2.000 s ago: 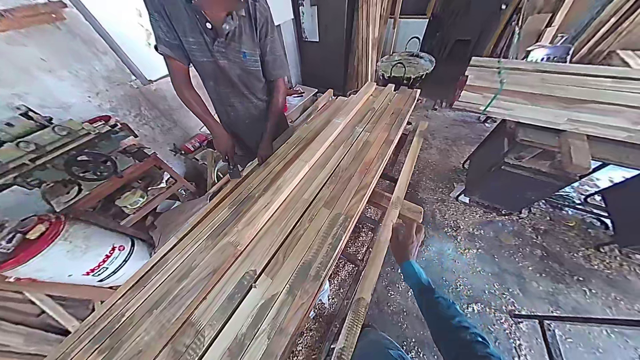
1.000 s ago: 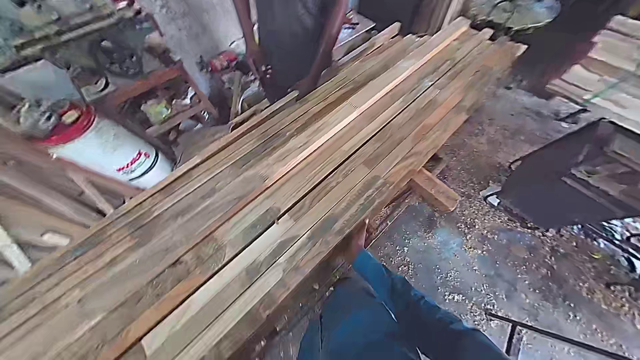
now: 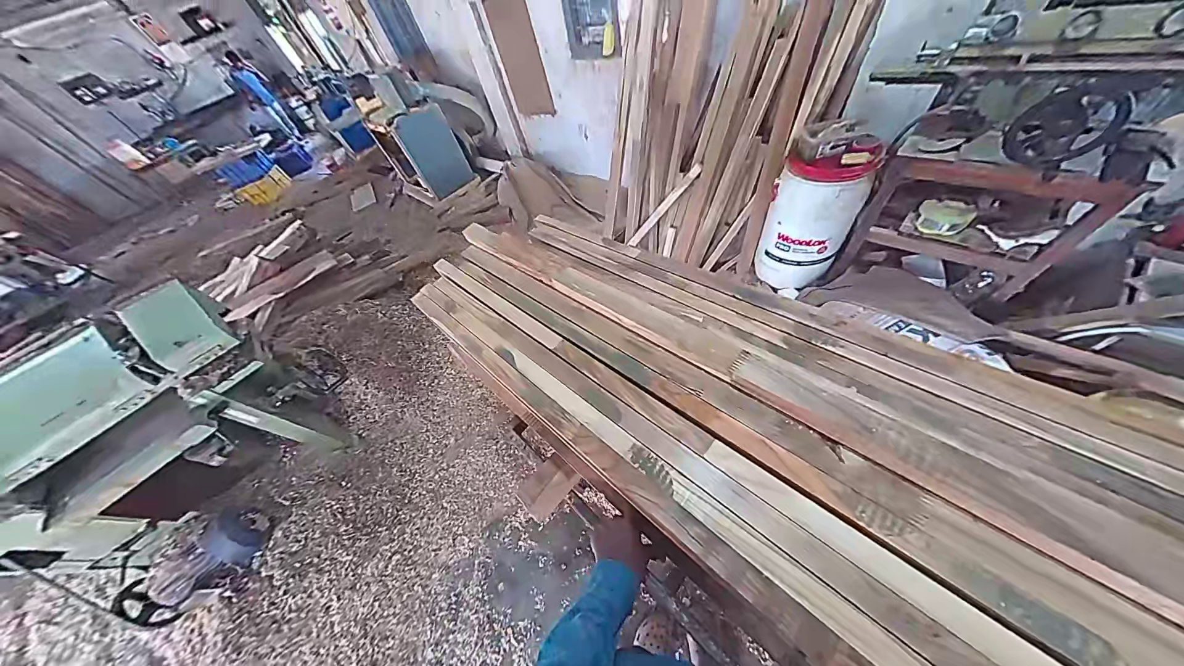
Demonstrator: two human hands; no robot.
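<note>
Long wooden boards [image 3: 703, 398] lie side by side in a wide stack across the middle and right of the head view. My left hand [image 3: 620, 541], at the end of a blue sleeve, touches the near lower side of the outermost board [image 3: 555, 439]. Its fingers are blurred and partly hidden by the edge, so their grip cannot be told. Just left of this hand, a short wooden crosspiece [image 3: 548, 487] sticks out from under the stack. My right hand is out of view.
Green machinery [image 3: 74, 398] stands at left above a floor with wood shavings [image 3: 388, 499]. Scrap wood [image 3: 277, 273] lies behind. Beyond the stack are upright boards [image 3: 721, 120], a white drum [image 3: 809, 222] and a machine with a handwheel [image 3: 1064, 125]. A person [image 3: 259, 88] is far off.
The view has swung far to the left. The narrow board that stood apart beside the stack two seconds ago was against it one second ago. My right hand, visible earlier, is out of view.
</note>
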